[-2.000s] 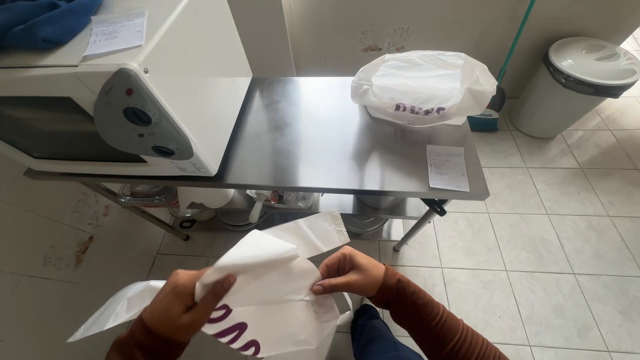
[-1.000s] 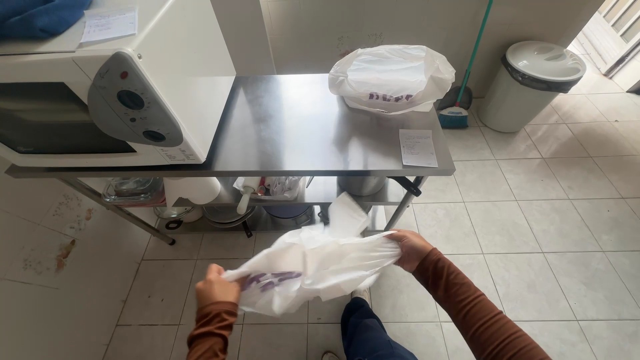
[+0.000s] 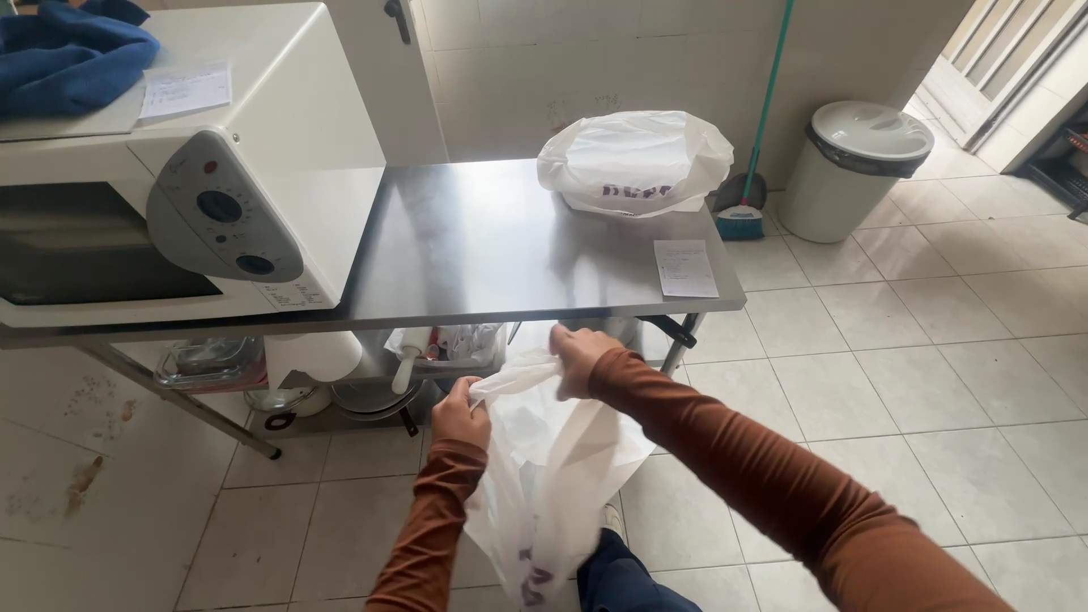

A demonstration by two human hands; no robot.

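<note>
A white plastic bag with purple print (image 3: 552,459) hangs in front of the steel table (image 3: 476,263), its gathered upper edge between my hands. My left hand (image 3: 461,416) is closed on the left end of that edge. My right hand (image 3: 582,357) grips the edge farther right and a little higher, close to the table's front. Another white plastic bag with purple print (image 3: 633,166), bulging and rounded, stands at the table's back right. A paper slip with writing (image 3: 685,269) lies near the table's right front corner.
A white microwave oven (image 3: 280,102) takes up the table's left side, with a blue cloth (image 3: 72,55) and a written slip (image 3: 185,89) on top. Pans (image 3: 378,399) and a rolling pin (image 3: 408,361) are below. A broom (image 3: 741,223) and a lidded bin (image 3: 850,183) stand right.
My hands, spread apart on the bag one second ago, have come closer together. The bag was stretched sideways between them and now hangs downward. The bulging bag remains on the table.
</note>
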